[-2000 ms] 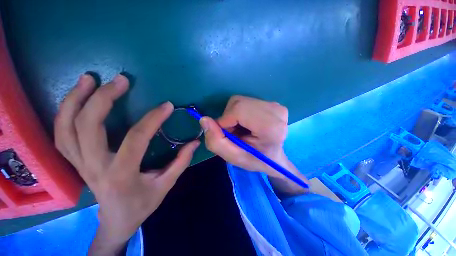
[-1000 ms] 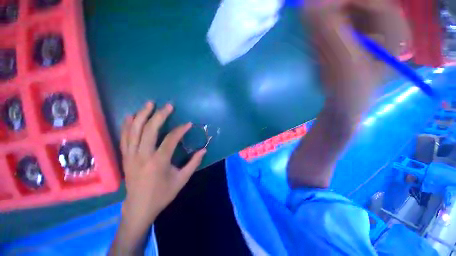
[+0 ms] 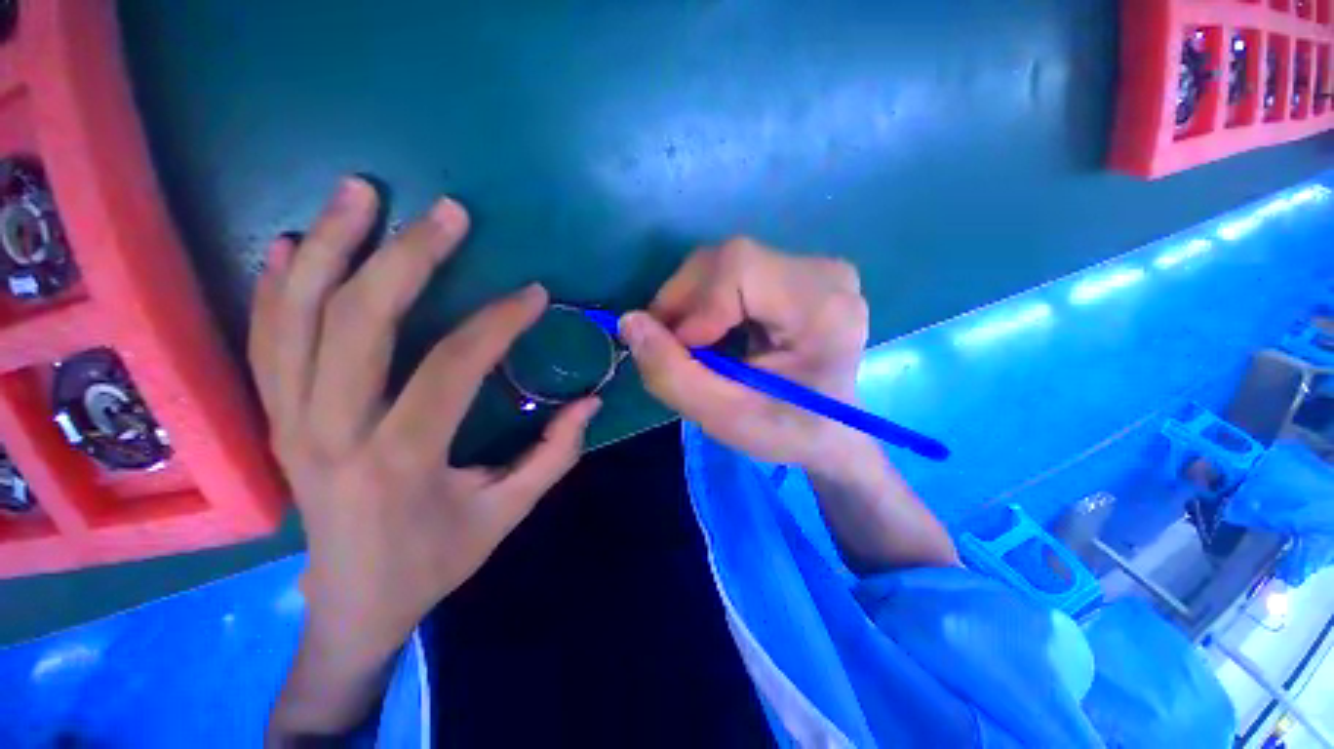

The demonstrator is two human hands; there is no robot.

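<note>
A thin dark ring part (image 3: 528, 398) lies on the green bench, with the green showing through it. My left hand (image 3: 402, 424) holds it between thumb and index fingertip at its left and lower right; the other fingers are spread over the bench. My right hand (image 3: 761, 351) grips a bright-blue brush (image 3: 827, 404) like a pen, its tip at the ring's upper right rim. The brush's very tip is too small to make out.
A red-pink foam tray (image 3: 220, 439) with round assemblies (image 3: 110, 410) in its pockets stands left of my left hand. A second filled tray (image 3: 1148, 139) is at the upper right. Blue stools (image 3: 1031, 556) and a person's blue sleeve (image 3: 1273, 476) show beyond the green bench (image 3: 615, 103).
My right hand has come back from the upper right with the brush to the ring. The white bottle and the red tray at the bench edge have left the view. My left hand still holds the ring.
</note>
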